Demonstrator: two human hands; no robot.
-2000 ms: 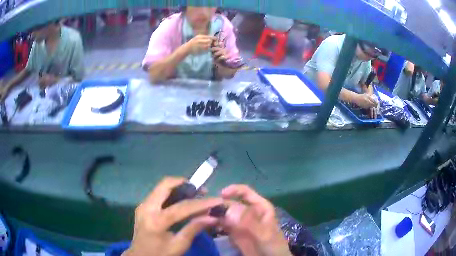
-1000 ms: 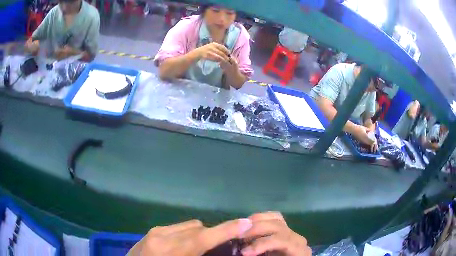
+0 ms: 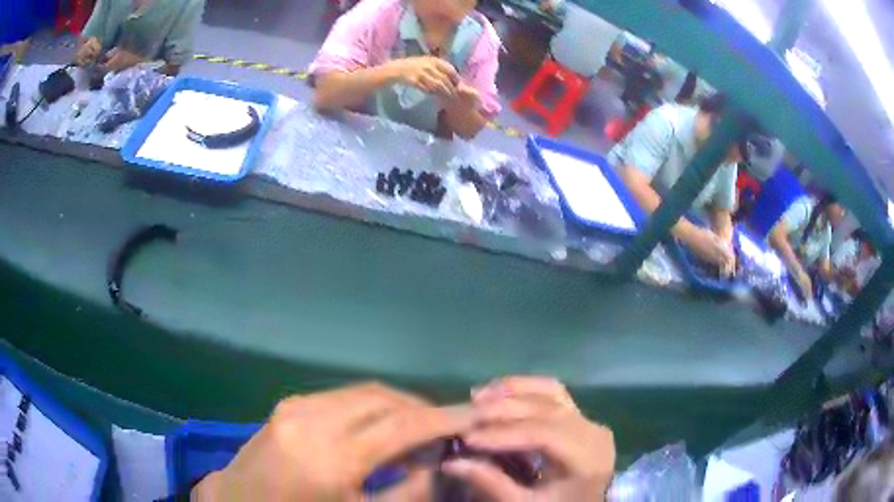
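My left hand (image 3: 338,446) and my right hand (image 3: 544,441) are close together at the bottom middle, over the near edge of the green line surface. Both hold a dark part (image 3: 490,459) between their fingers. It is mostly covered by the fingers and blurred, so its full shape is hidden. The fingertips of both hands meet at its top.
A black curved band (image 3: 125,263) lies on the green conveyor (image 3: 392,314) at left. A blue tray (image 3: 211,439) is left of my hands, a white-lined tray (image 3: 49,461) farther left. A clear bag (image 3: 655,477) is at right. People sit opposite, beside trays and black parts.
The view has shifted. The white piece and dark band seen between my hands at first no longer show. My hands have closed together around the dark part and sit lower in the picture.
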